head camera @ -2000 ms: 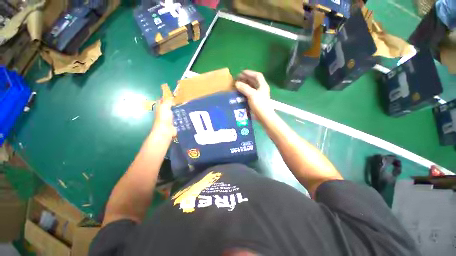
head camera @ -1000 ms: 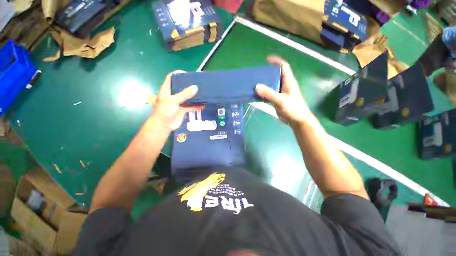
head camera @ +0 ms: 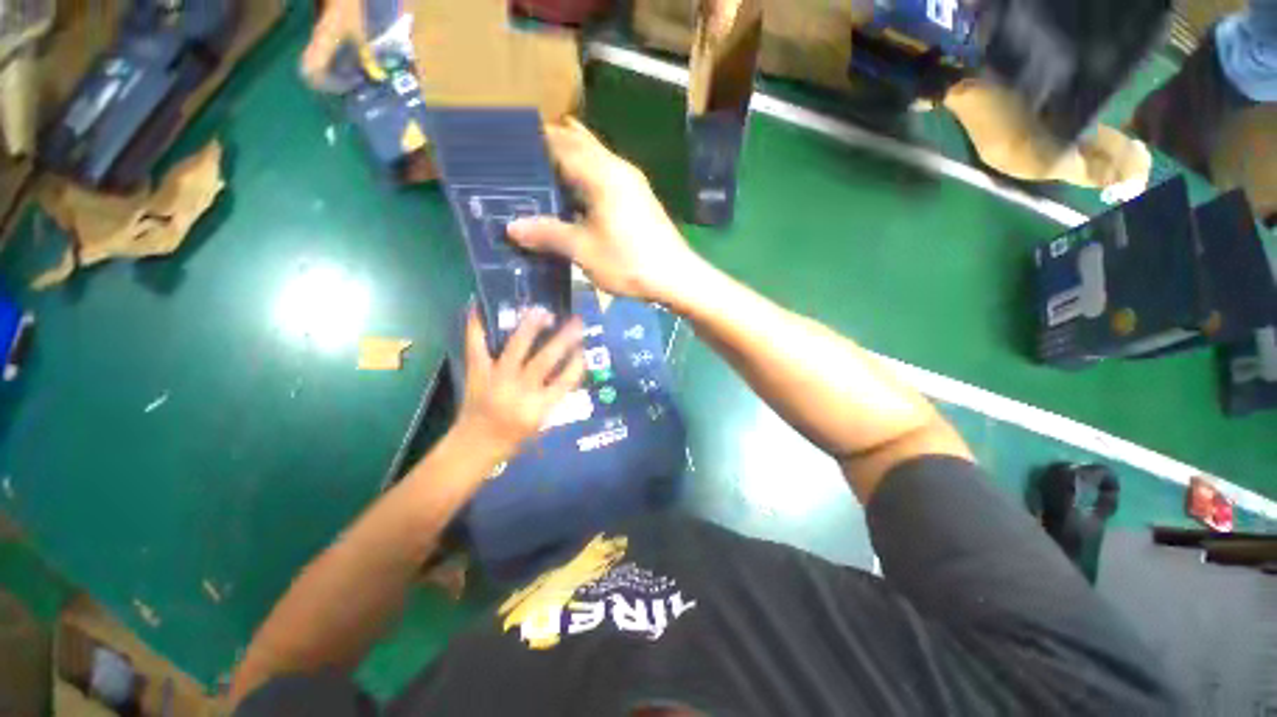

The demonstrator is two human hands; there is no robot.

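A navy folding carton point(head camera: 507, 231) is held over the surface in front of me, its narrow printed side up and its long side pointing away. Brown inner flaps stand out at its far end. My right hand point(head camera: 609, 217) grips its right side, thumb on top. My left hand point(head camera: 518, 378) lies at its near end, fingers spread on it; the palm contact is hidden. Below, the stack of flat navy cartons point(head camera: 595, 455) lies against my shirt, partly covered by my left hand and the held carton.
A narrow carton point(head camera: 716, 168) stands beyond the white strip point(head camera: 966, 404); erected cartons point(head camera: 1120, 280) stand at right. Another person's hand point(head camera: 331, 42) is at the upper left. Torn kraft paper point(head camera: 140, 217) lies left. A black object point(head camera: 1076, 504) and red object point(head camera: 1209, 504) are at right.
The held carton has turned from crosswise to pointing away, brown flaps now showing at its far end. My left hand has moved down to its near end. Another person's hand has appeared at the upper left.
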